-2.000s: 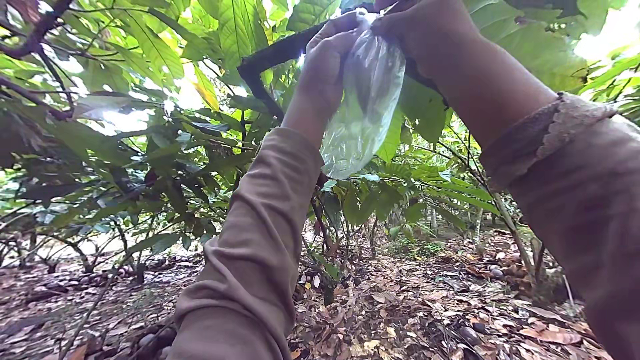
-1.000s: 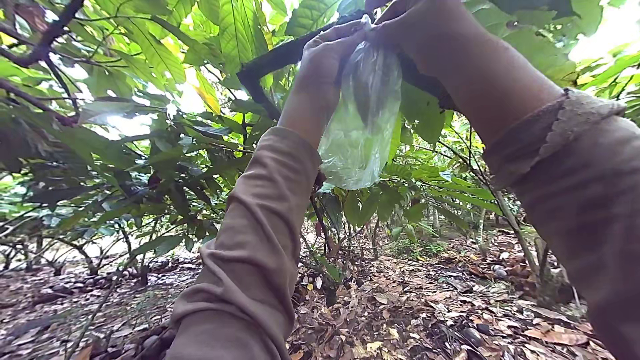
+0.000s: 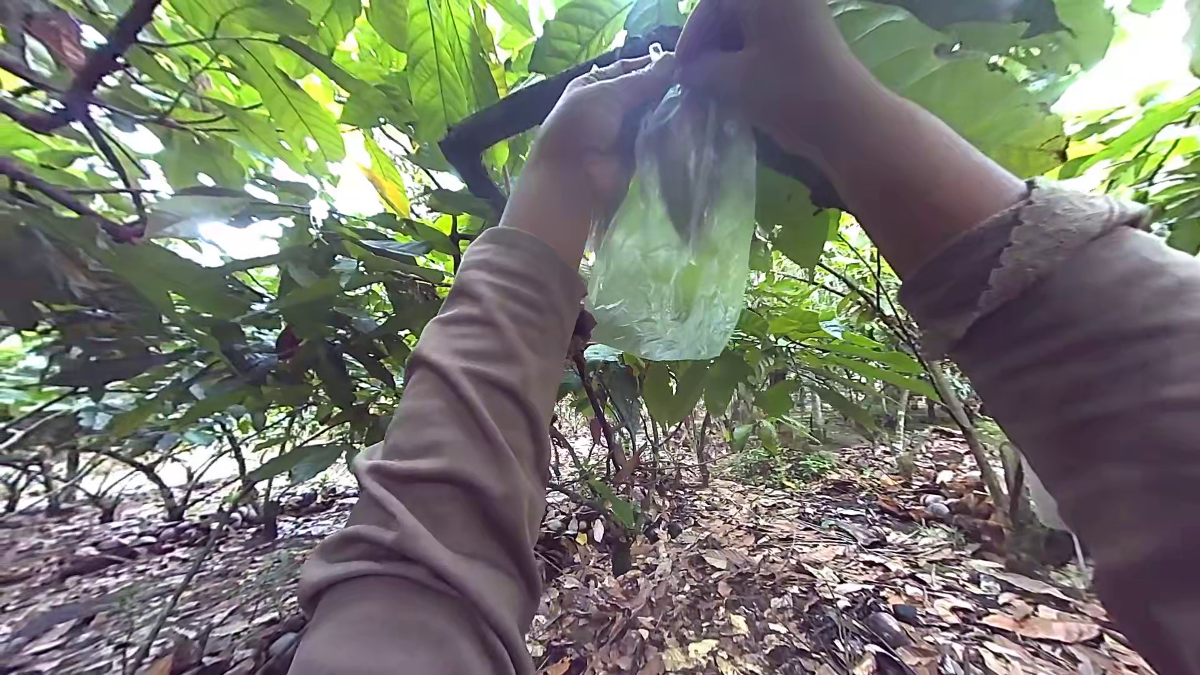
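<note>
A clear plastic bag [image 3: 680, 281] hangs from my raised hands at the top centre, its gathered upper end between them. My left hand [image 3: 600, 127] pinches the bag's top from the left. My right hand [image 3: 750, 61] grips the same gathered end from the right; its fingertips are partly hidden at the frame's top edge. A small whitish loop of the bag or a tie sticks up between the hands. A dark shape shows through the bag's upper part; I cannot tell whether it lies inside or behind. A dark tree branch [image 3: 534, 103] runs behind both hands.
Broad green leaves [image 3: 450, 66] surround the hands above and at the sides. A thin dark branch [image 3: 89, 80] reaches in at the upper left. Dry leaf litter [image 3: 750, 581] covers the ground, with a slim trunk [image 3: 966, 422] at the right.
The bag's lower part has swung slightly right and hangs straighter than two seconds ago. Both hands stay at its gathered top, with small finger movements.
</note>
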